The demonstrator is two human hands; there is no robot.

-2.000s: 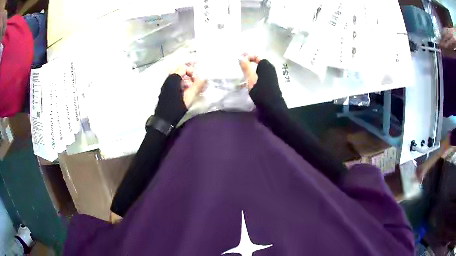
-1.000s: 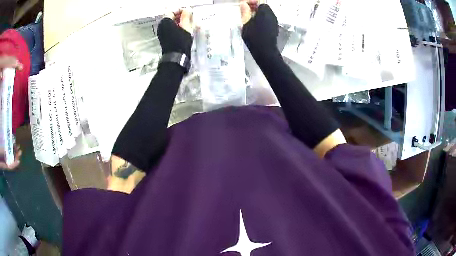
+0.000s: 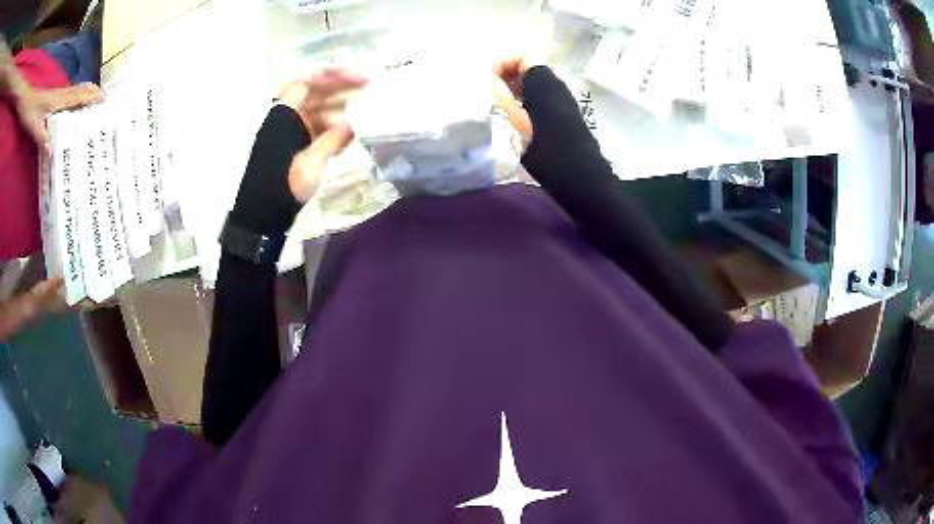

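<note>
A white product box [image 3: 425,97] in clear film stands tilted at the table's near edge, against my purple clothing. It is blurred and glare washes out its top. My right hand [image 3: 515,100] grips its right side, fingers at the edge. My left hand [image 3: 326,128] is at its left side, blurred, with thumb and fingers apart; whether it touches the box is not clear. Crinkled clear poly bags [image 3: 353,189] lie beneath and to the left of the box.
White printed boxes lie in overlapping rows at right [image 3: 707,72] and left [image 3: 108,194]. Another person's hand [image 3: 51,102] touches the left row. Open brown cartons [image 3: 169,348] are below the table. A white-topped machine [image 3: 865,205] stands at right.
The bagged box has gone from lying flat between my hands to tilted near my body. My hands have come back toward me, the left one moving outward. The other person's hands have reached the left row.
</note>
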